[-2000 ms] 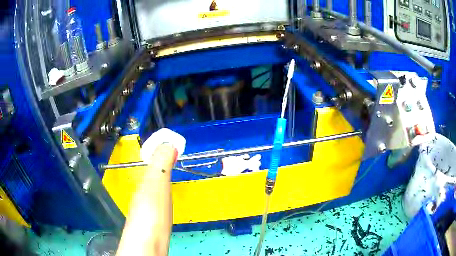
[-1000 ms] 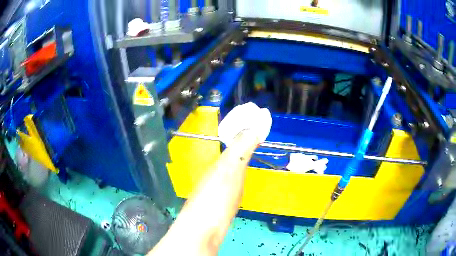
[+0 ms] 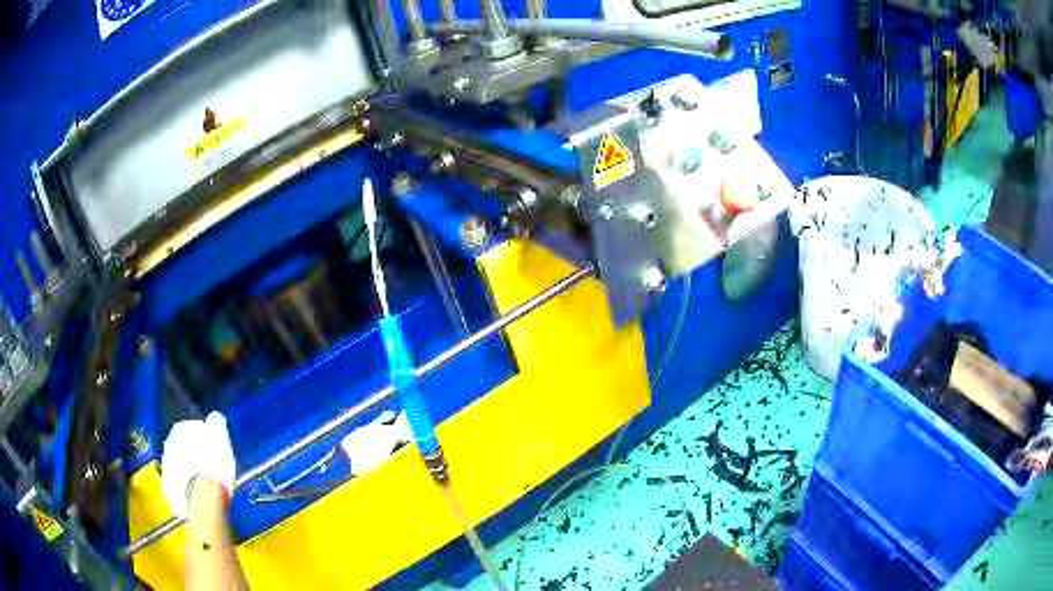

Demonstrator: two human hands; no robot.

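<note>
My left hand [image 3: 199, 462], in a white knit glove, is at the left part of the silver rail [image 3: 462, 346] on the yellow press guard [image 3: 577, 358]. Its fingers look closed over the rail; the fingertips are hard to make out. My right hand is not in view. The air blow gun [image 3: 406, 387], with a blue grip and long thin nozzle, hangs upright before the guard, its hose running down. A white crumpled glove or rag [image 3: 375, 444] lies behind the guard, beside a thin metal bracket.
A blue plastic crate [image 3: 912, 462] at right holds black rubber and a cardboard piece [image 3: 993, 390], with rags on its rim. Behind it stands a white scrap bin [image 3: 849, 277]. A box with a red button [image 3: 733, 202] sits at the press corner. Black scraps litter the green floor [image 3: 647, 496].
The view swung left, then right, and now shows the bin and crate. My left hand stays on the rail's left part. The blow gun hangs as before.
</note>
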